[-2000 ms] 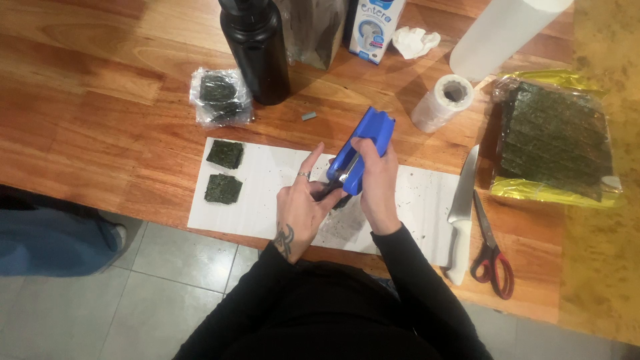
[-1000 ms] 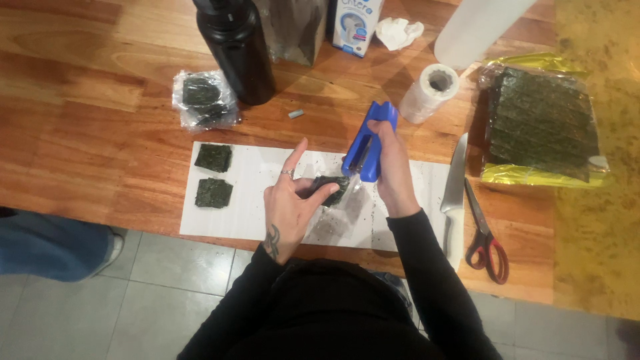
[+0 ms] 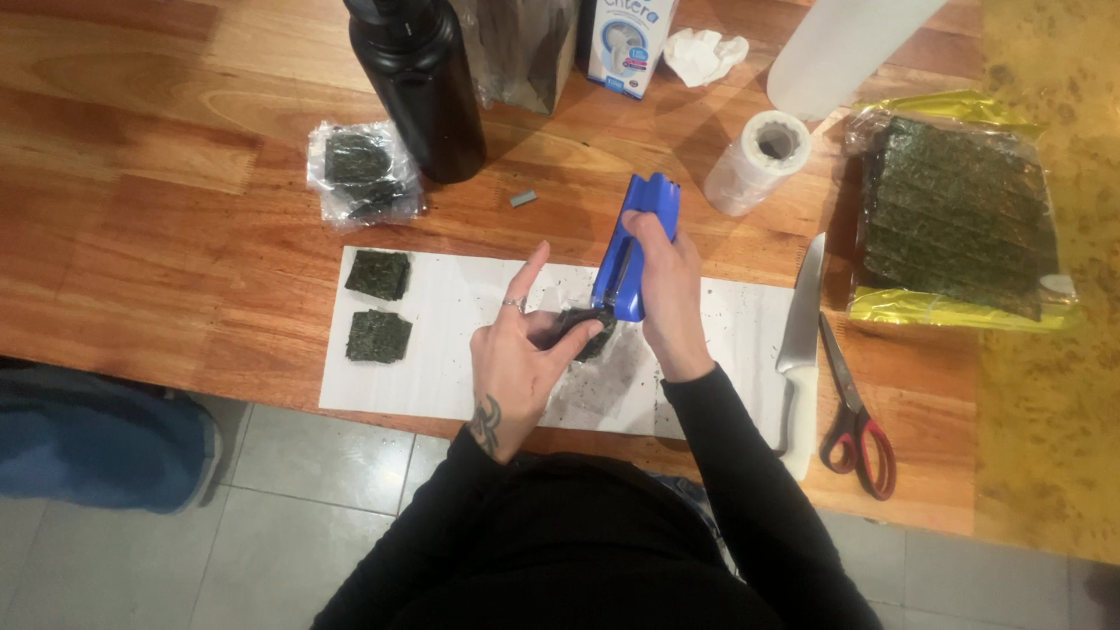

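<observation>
My left hand (image 3: 516, 367) pinches a small stack of nori pieces (image 3: 597, 343) between thumb and fingers, its index finger raised. In my right hand (image 3: 672, 289) is a blue stapler (image 3: 632, 249), its lower end at the upper edge of that stack; whether its jaws touch the nori, I cannot tell. Beneath both hands lies a white paper sheet (image 3: 446, 341) sprinkled with dark crumbs. Two small nori stacks, an upper one (image 3: 378, 274) and a lower one (image 3: 378, 336), rest at the sheet's left end. A strip of staples (image 3: 523, 199) lies on the wood beyond the sheet.
Right of my hands are a white-handled knife (image 3: 801, 350), red-and-black scissors (image 3: 853, 416) and large nori sheets (image 3: 958, 219) in yellow-edged packaging. Beyond stand a plastic film roll (image 3: 752, 166), a carton (image 3: 628, 44) and a black bottle (image 3: 429, 96), beside wrapped nori (image 3: 359, 171). A person's leg (image 3: 96, 437) shows at left.
The stapler was over the left fingers two seconds ago, then apart to the right of the held nori. Now its lower end is back at the nori's edge.
</observation>
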